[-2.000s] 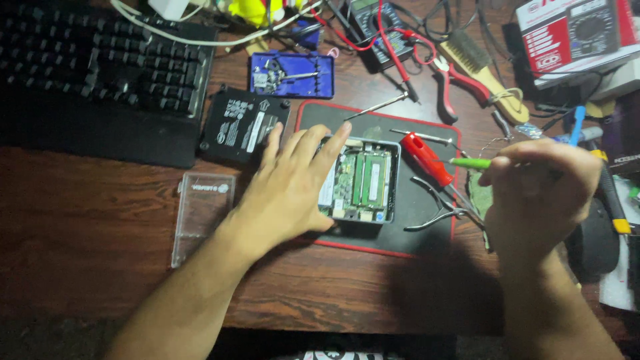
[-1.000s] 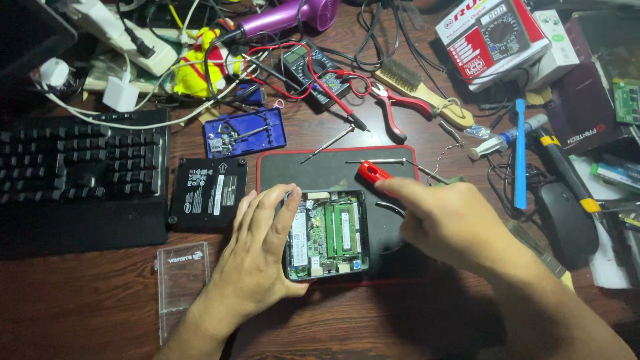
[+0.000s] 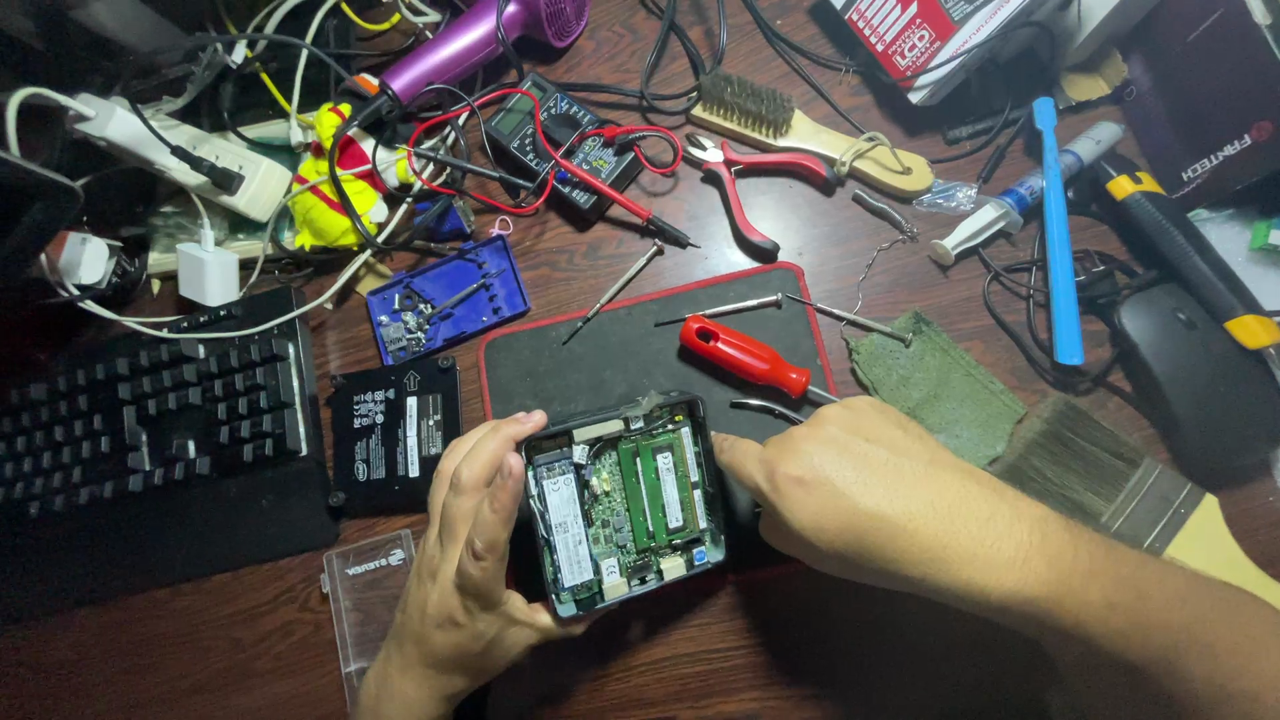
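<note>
An opened mini PC [image 3: 625, 500], its circuit board facing up, is tilted at the near edge of a black mat with a red border [image 3: 600, 355]. An M.2 drive [image 3: 567, 525] and green memory modules [image 3: 668, 490] show inside. My left hand [image 3: 475, 560] grips the case by its left side. My right hand [image 3: 850, 480] is by the case's right wall, index finger extended to it; its other fingers are curled and partly hidden. A red-handled screwdriver [image 3: 745, 357] and a curved metal tool handle [image 3: 765, 408] lie just beyond that hand. The black bottom cover [image 3: 395, 438] rests left of the mat.
Around lie a keyboard [image 3: 150, 420], a blue tray of screws [image 3: 450, 300], a clear plastic lid [image 3: 365, 600], a multimeter [image 3: 565, 145], red-handled pliers [image 3: 740, 185], small screwdrivers [image 3: 620, 290], a wooden brush [image 3: 810, 130], a wide paintbrush [image 3: 1110, 480], a blue pry tool [image 3: 1058, 230] and a mouse [image 3: 1190, 370].
Two seconds ago my right hand held a green stick-like tool; no such tool shows in it now. That hand has come to the case's right side. My left hand stays on the case, now tilted.
</note>
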